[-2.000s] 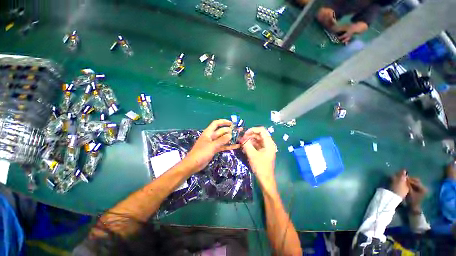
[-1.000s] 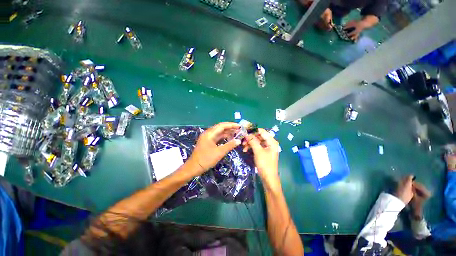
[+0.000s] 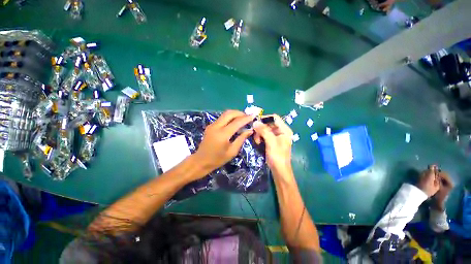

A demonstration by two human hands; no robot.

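Note:
My left hand [image 3: 222,138] and my right hand [image 3: 275,138] meet fingertip to fingertip above the top right part of the clear parts bag [image 3: 206,180]. Between them is a small electronic unit [image 3: 254,111] with a white and yellow end. My left fingers hold its body, mostly hidden. My right thumb and finger pinch at a small dark piece [image 3: 267,120] beside the unit. The bag lies flat, filled with dark parts, with a white label at its left.
Units [image 3: 82,108] are heaped at left beside stacked clear trays [image 3: 15,118]. Spaced units lie beyond. White liner pieces [image 3: 310,122] and a blue tray [image 3: 360,151] are at right. A pale post [image 3: 372,64] slants across. Another person's hands [image 3: 435,180] are at far right.
The view has shifted, so the bench appears higher in the picture. A white square appeared beyond my hands. The dark piece at my right fingertips now sits close beside the unit's yellow end.

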